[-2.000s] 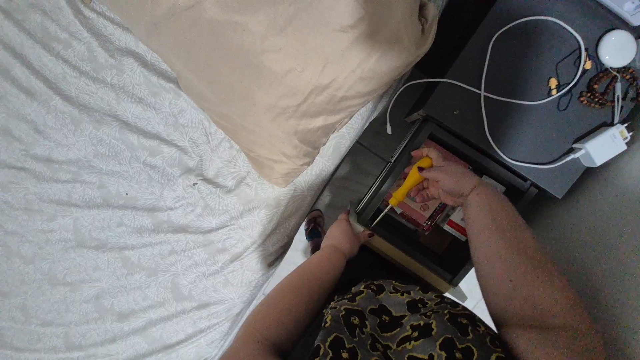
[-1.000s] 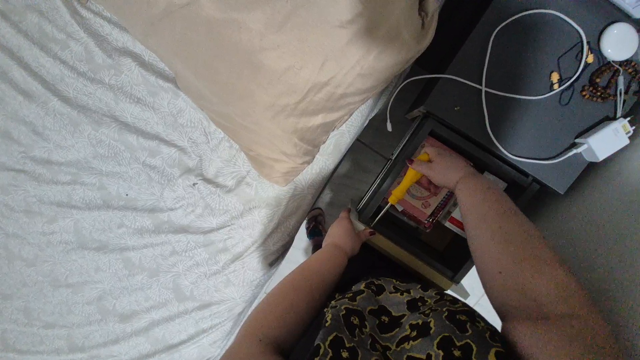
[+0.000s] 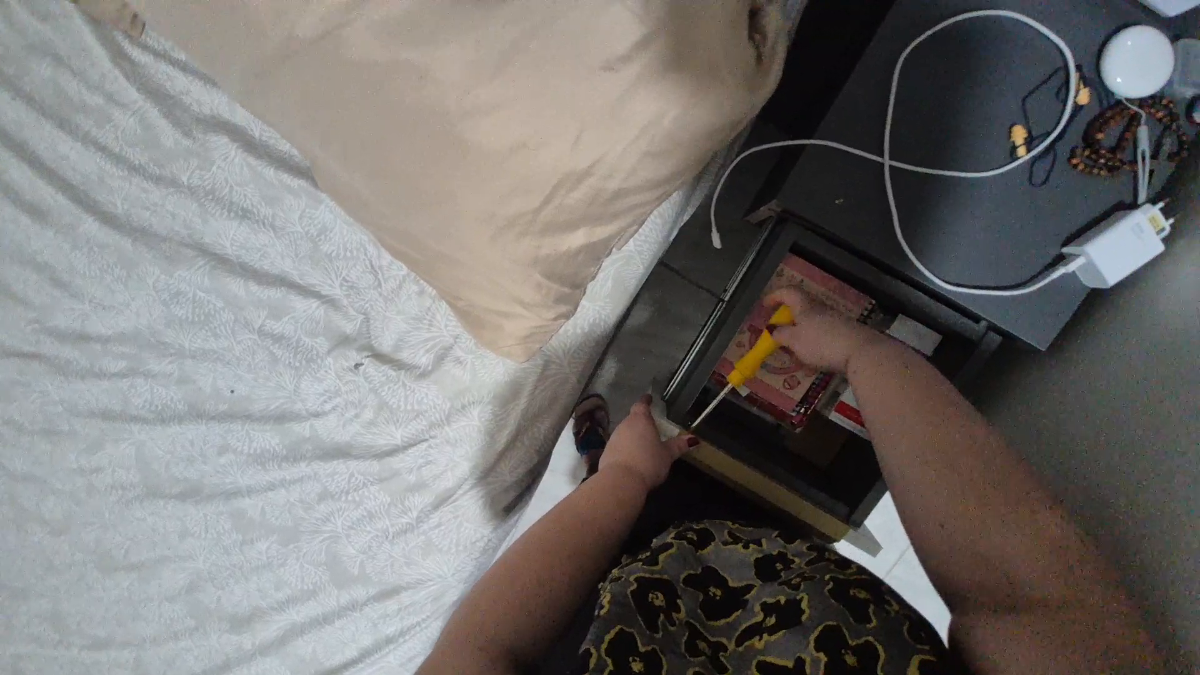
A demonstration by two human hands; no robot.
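My right hand (image 3: 814, 328) is closed around the yellow handle of a screwdriver (image 3: 753, 359), over an open drawer (image 3: 797, 232) of a dark nightstand. The metal shaft slants down to the drawer's near front corner. At that corner my left hand (image 3: 647, 443) grips the edge of the drawer front, thumb on the inner side and fingers outside. Whether it also holds a small pale piece there, I cannot tell. Inside the drawer, below my right hand, lies a pink spiral-bound notebook (image 3: 792, 382), with a red and white box (image 3: 848, 412) beside it.
On the nightstand top (image 3: 975, 225) lie a looped white cable (image 3: 891, 187), a white charger (image 3: 1120, 246), a bead string (image 3: 1106, 141), earplugs on a cord (image 3: 1020, 141) and a round white object (image 3: 1136, 61). A bed with a white sheet (image 3: 281, 450) and beige pillow (image 3: 525, 159) is at left.
My right hand has shifted its hold on the screwdriver's handle, while the tip stays at the drawer corner. My left hand has stayed at the same corner.
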